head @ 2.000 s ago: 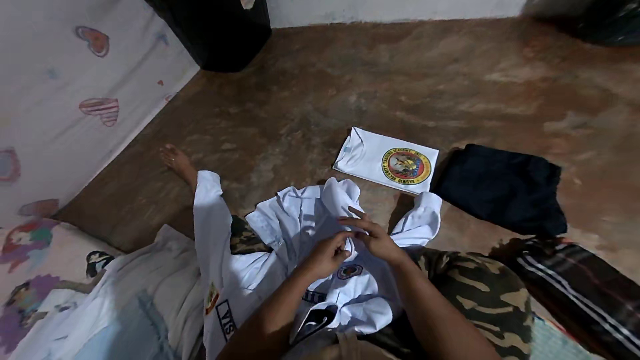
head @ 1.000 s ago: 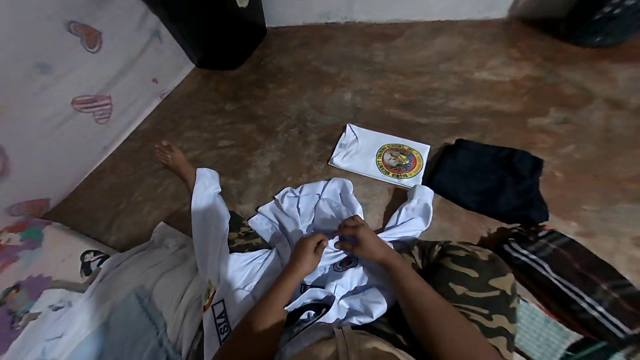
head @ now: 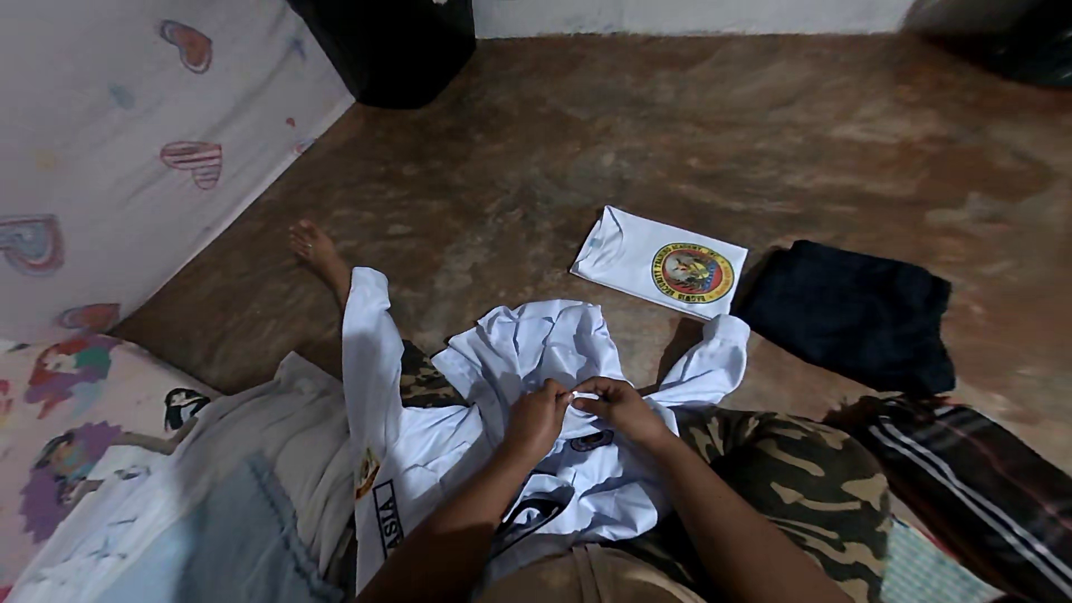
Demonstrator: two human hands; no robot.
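A white long-sleeved shirt with sewn patches (head: 548, 335) lies crumpled across my lap, one sleeve stretched out to the left and the other to the right. My left hand (head: 542, 416) pinches a small bit of its cloth between thumb and fingers. Close beside it, fingertips almost meeting, my right hand (head: 618, 409) grips the same part of the shirt. What exactly lies between the fingertips is too small to tell. Beyond the right sleeve, a folded white T-shirt with a round printed emblem (head: 624, 257) rests on the floor, next to a folded dark garment (head: 854, 314).
A dark plaid cloth with white stripes (head: 963, 477) lies at the right. Grey bedding (head: 285, 427) and a patterned pink cloth (head: 159, 368) are at the left. A black container (head: 394, 50) stands by the wall. My legs in camouflage trousers (head: 804, 477) are under the shirt.
Both hands have stayed together over the shirt while the fingers shifted along its cloth. The right hand's fingers were more spread two seconds ago and are now drawn in to a pinch.
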